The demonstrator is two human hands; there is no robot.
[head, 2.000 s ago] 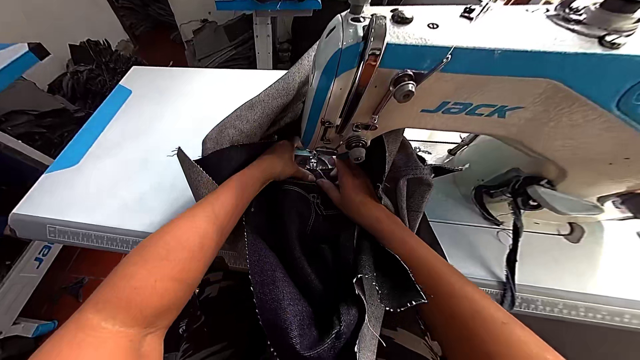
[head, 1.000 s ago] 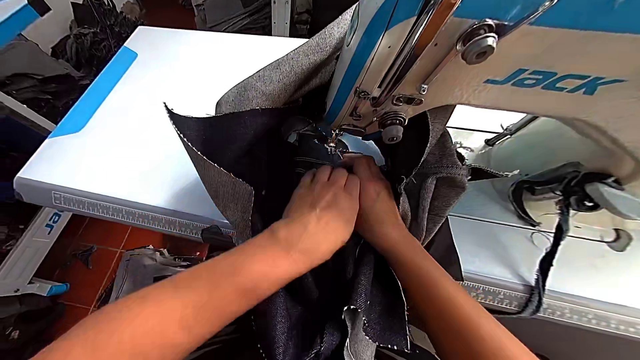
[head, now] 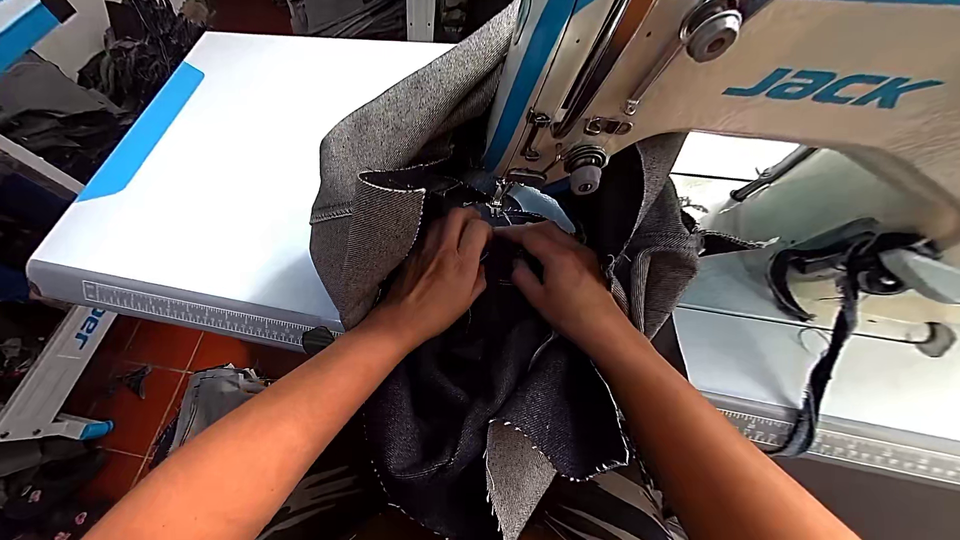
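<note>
Dark denim fabric [head: 450, 405] with frayed, overcast edges lies bunched under the head of a Jack sewing machine [head: 675, 82] and hangs over the table's front edge. Just in front of the presser foot [head: 498, 196], my left hand [head: 442, 270] presses on the denim with bent fingers. My right hand [head: 562, 277] lies close beside it, thumb and fingers gripping a fold of the same cloth. The two hands' fingertips nearly meet below the needle area. A light blue piece [head: 541, 206] shows behind the right fingers. Grey undersides of the denim rise on both sides.
A white sewing table [head: 247, 165] with a ruler strip [head: 202, 311] along its front edge extends left. A dark cloth strip [head: 825, 360] hangs at the right from a fitting on the machine. Cloth scraps [head: 217, 397] lie on the tiled floor, with dark cloth piles at the back left.
My hands, overlapping one second ago, are now side by side. The left has shifted left off the right, and the denim at the left has folded over. The view has moved closer since the first frame.
</note>
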